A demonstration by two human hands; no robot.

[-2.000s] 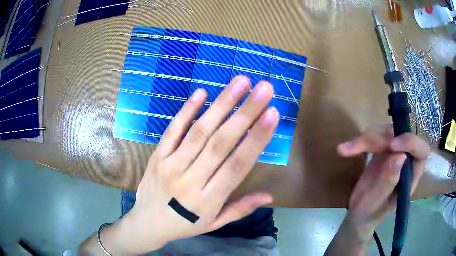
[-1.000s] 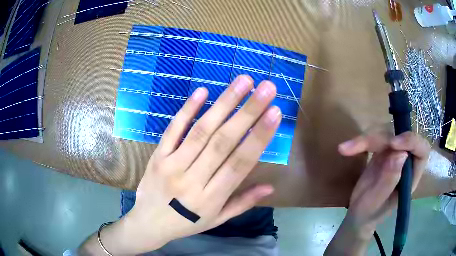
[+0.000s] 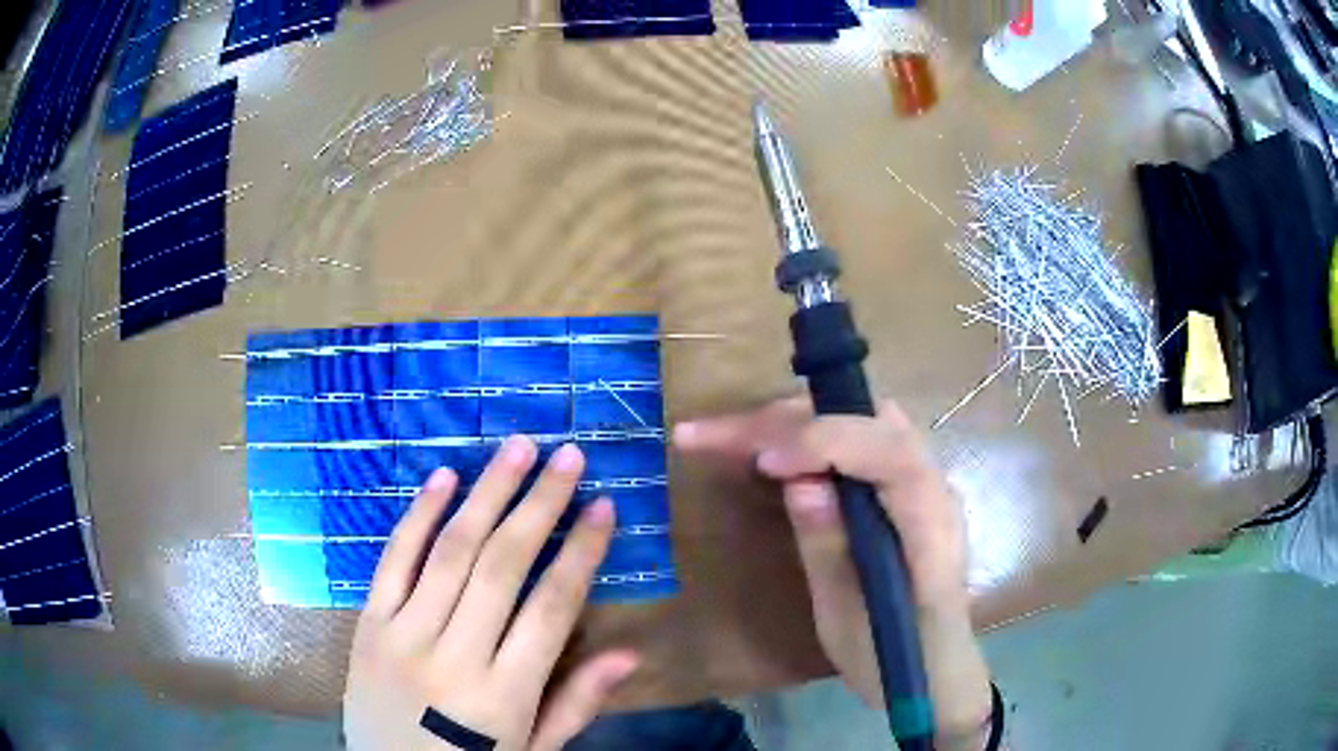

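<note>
A blue solar cell [image 3: 514, 352] lies on the brown table, with pale lines across it and thin ribbon ends past its left and right edges. A short loose ribbon [image 3: 624, 402] lies slanted on its right part. My left hand [image 3: 477, 587] lies palm down over the cell's lower middle, fingers slightly apart, covering part of it. My right hand [image 3: 880, 514] holds the black-handled soldering iron [image 3: 832, 352], its silver tip pointing up and away, clear of the cell. My right index finger reaches to the cell's right edge; contact cannot be told.
A silver ribbon pile [image 3: 1064, 286] lies at right, a smaller heap [image 3: 426, 121] at upper left. Dark blue cells [image 3: 179, 206] line the left and far side. An amber item [image 3: 911, 84], a white bottle [image 3: 1042, 41] and a black holder [image 3: 1186, 279] with yellow sponge [image 3: 1206, 360] stand right.
The view has shifted, showing more of the table's far and right side. My right hand with the iron is closer to the cell. My left hand still lies on the cell.
</note>
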